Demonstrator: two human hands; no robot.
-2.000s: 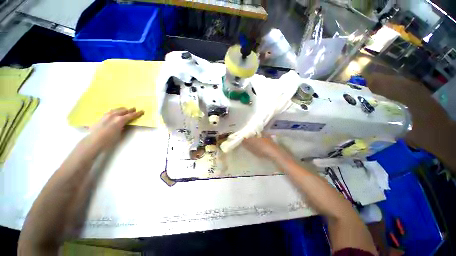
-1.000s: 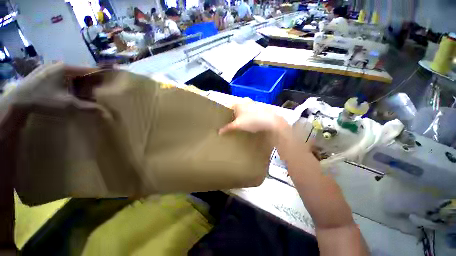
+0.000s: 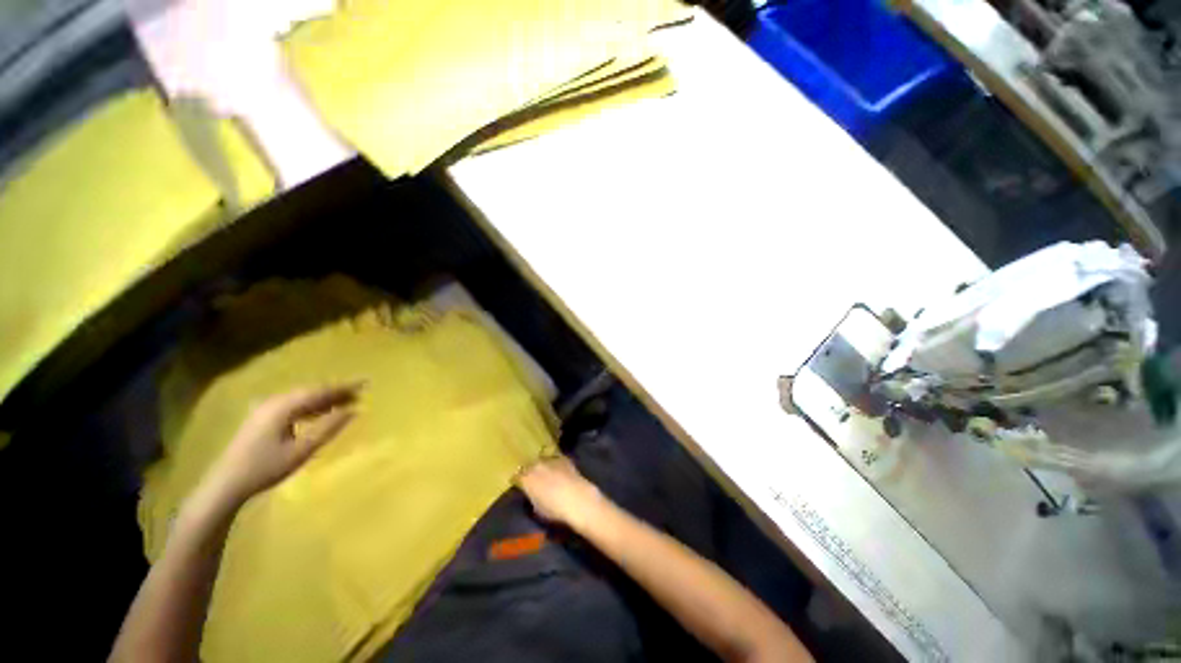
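A large pile of yellow panels (image 3: 389,453) lies low in front of me by my lap, beside the table. My left hand (image 3: 295,438) is over the top panel, fingers apart and holding nothing. My right hand (image 3: 554,490) is at the pile's right edge, with its fingertips closed on a yellow panel's edge. A stack of cut yellow panels (image 3: 453,78) lies at the table's far left end, its layered edges fanned. Another yellow panel (image 3: 104,220) lies on a surface at the far left.
The white machine table (image 3: 648,246) runs diagonally to the right of the pile, its front edge near my right arm. The sewing machine (image 3: 1036,337) with a white cloth wrap is at the right. A blue plastic bin (image 3: 848,58) is behind the table.
The view has turned down and left. The brown-backed panel both hands were near is no longer held up. My hands are now low at the yellow pile; my right hand has left the raised panel.
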